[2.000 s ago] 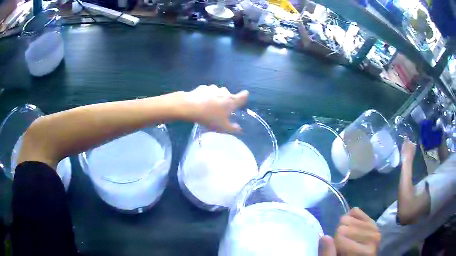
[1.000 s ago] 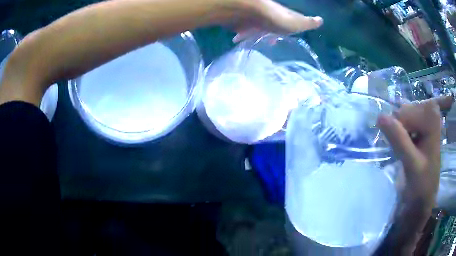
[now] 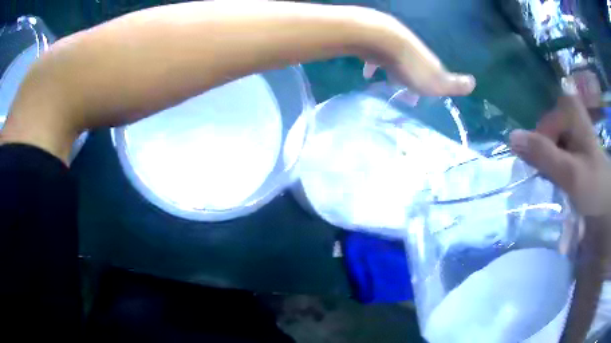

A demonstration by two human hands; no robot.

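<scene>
My right hand (image 3: 569,157) holds the rim of a clear vessel (image 3: 496,288) with an opaque white lower part, tilted at the lower right. My left hand (image 3: 425,72) reaches across above the rim of another clear vessel with a white lower part (image 3: 355,164). Its fingers are apart, some partly hidden; whether they touch the rim is unclear. A third vessel (image 3: 201,147) stands to the left, partly behind my left forearm. Blur and glare hide where the vessels overlap.
A blue cloth (image 3: 378,268) with a small white tag lies at the front of the dark green bench (image 3: 167,251), beside the held vessel. Another clear vessel (image 3: 20,67) is cut off at the upper left. Blurred cluttered items stand at the upper right.
Since the oldest frame the view has tilted down and the held vessel now shows at the lower right. In the last second my left hand has shifted rightward and down in view.
</scene>
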